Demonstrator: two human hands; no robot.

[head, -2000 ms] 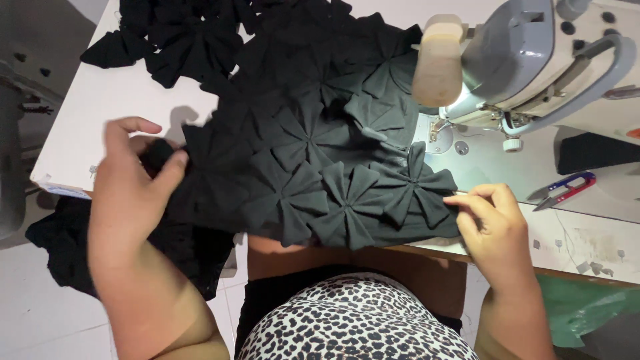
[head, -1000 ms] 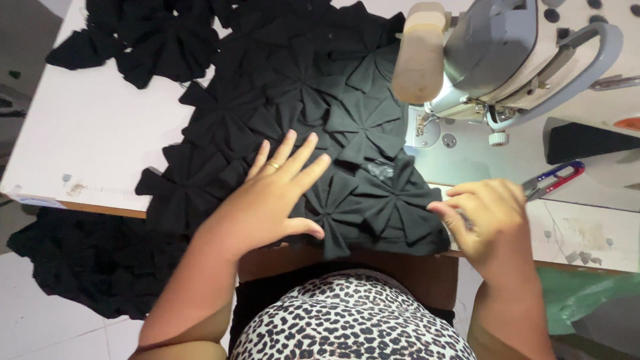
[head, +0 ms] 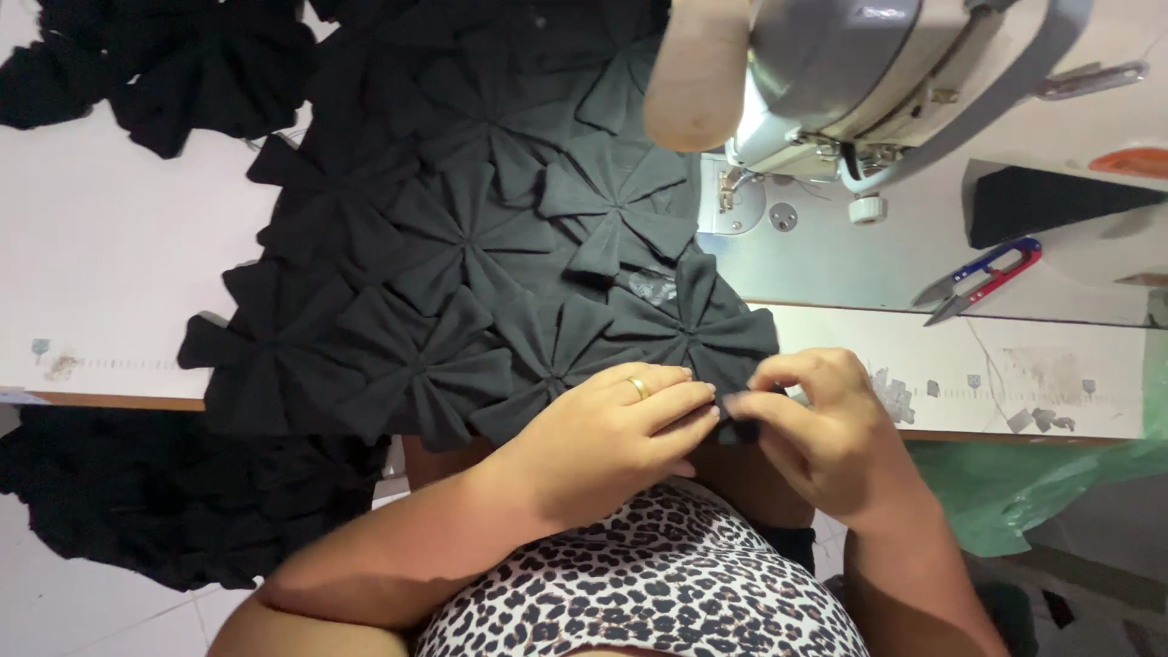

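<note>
Black fabric with folded, pinwheel-like flowers (head: 465, 242) lies over the table's front edge, left of the sewing machine's needle plate. My left hand (head: 630, 429), a gold ring on one finger, rests across the near right edge of the fabric, fingertips pointing right. Just beside it my right hand (head: 812, 420) has thumb and index finger at the fabric's corner; whether cloth is pinched between them is unclear. The sewing machine (head: 839, 82) stands at the upper right, its lamp lit, with the presser foot (head: 727, 190) beside the fabric.
Thread snips (head: 985, 278) with blue and red handles lie right of the machine bed, near a black fabric triangle (head: 1049, 203). More black fabric flowers (head: 210, 68) sit at the upper left. A dark fabric pile (head: 182, 502) hangs below the table; green plastic (head: 1004, 493) is at lower right.
My left hand has moved right, from the fabric's left side two seconds ago, across its middle, to the corner near my right hand. The view has moved closer.
</note>
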